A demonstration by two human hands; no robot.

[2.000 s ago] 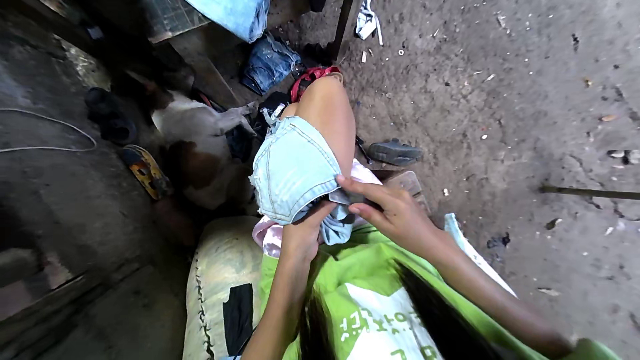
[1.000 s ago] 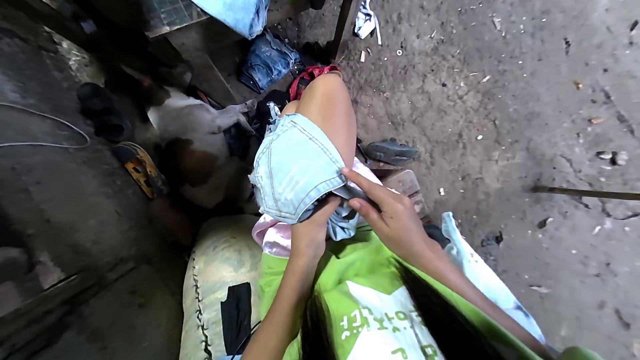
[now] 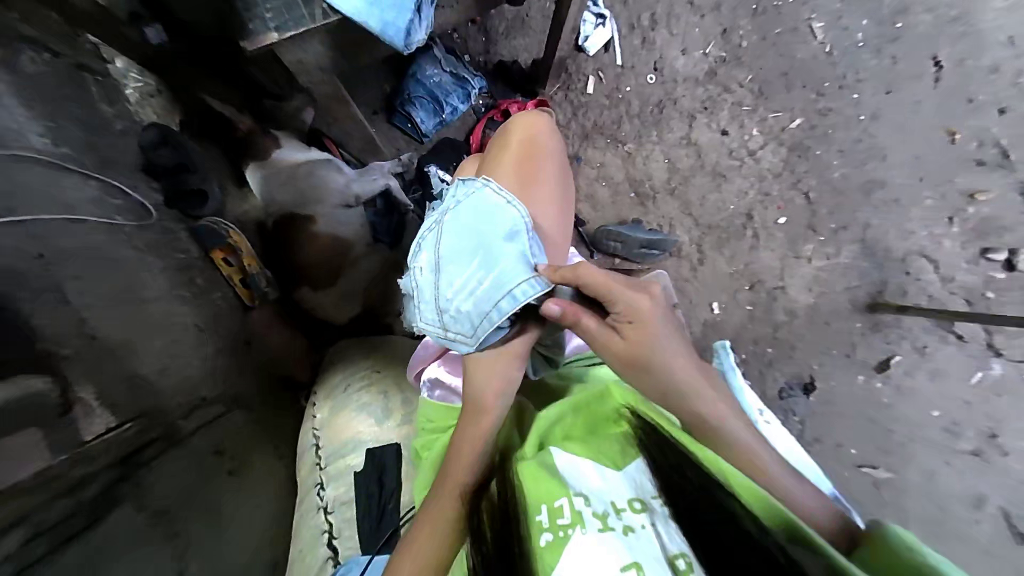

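A piece of light blue denim (image 3: 472, 264) with stitched seams and frayed edges lies over my lap, beside my bare knee. My left hand (image 3: 502, 360) reaches in beneath its near side; the fingers are hidden by the cloth, so their grip cannot be seen. At the denim's right corner, my right hand (image 3: 616, 312) pinches the stitched edge between thumb and forefinger. Some darker fabric shows under that edge, between the two hands. Pink satin-like cloth (image 3: 438, 370) lies below the denim, against my green shirt.
A stuffed, stitched sack (image 3: 352, 400) is at my left side. Beyond it a white and brown dog (image 3: 308, 184) lies near a dark sandal (image 3: 180, 168) and a yellow-black sole (image 3: 234, 260). Blue jeans (image 3: 438, 88) lie ahead. A grey shoe (image 3: 634, 240) and a stick (image 3: 948, 314) are on the dirt floor.
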